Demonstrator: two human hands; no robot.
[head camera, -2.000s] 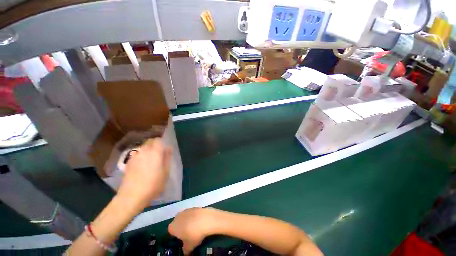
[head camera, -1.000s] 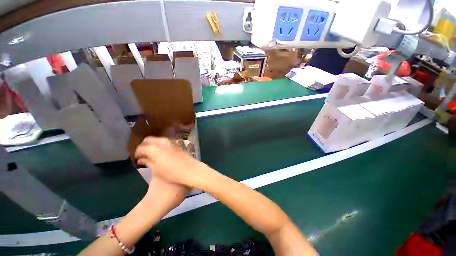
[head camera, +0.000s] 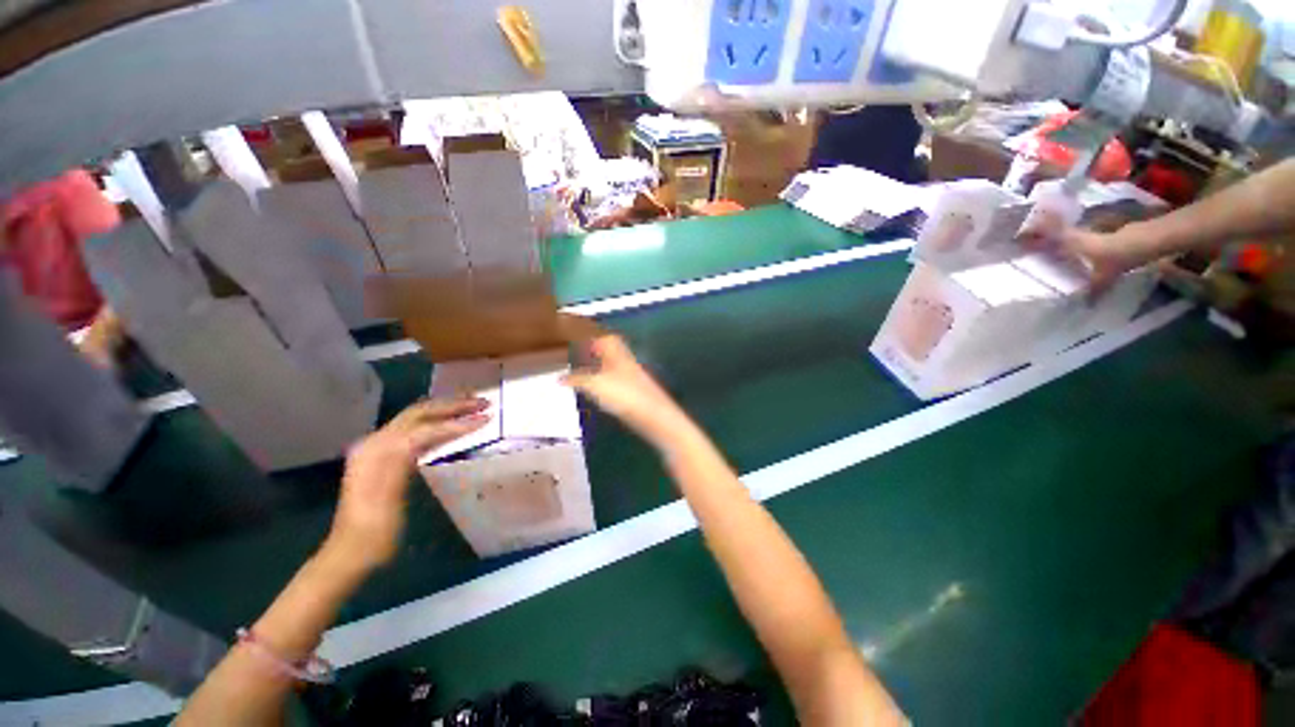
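Note:
A white carton (head camera: 514, 500) with a faint pinkish print stands in front of me on the green belt. Its two white top flaps are folded down, and its brown-inside lid (head camera: 476, 315) stands up at the back, slightly blurred. My left hand (head camera: 386, 462) rests its fingers on the left top flap. My right hand (head camera: 614, 381) is at the right rear corner, its fingers at the right flap and lid edge. The carton's contents are hidden. Black coiled cables (head camera: 611, 706) lie heaped at the near edge below my hands.
Open grey-looking cartons (head camera: 270, 372) stand at left and back. Closed white cartons (head camera: 940, 335) stand in a row at right, with another person's hand (head camera: 1091, 256) on them. A rail with blue-and-white sockets (head camera: 750, 40) crosses above. Flat papers (head camera: 858, 196) lie on the far side.
The carton's top flaps, open before, are now folded down, and its printed side shows. My hands have moved apart from inside it to its top. Another person's hand has appeared at right.

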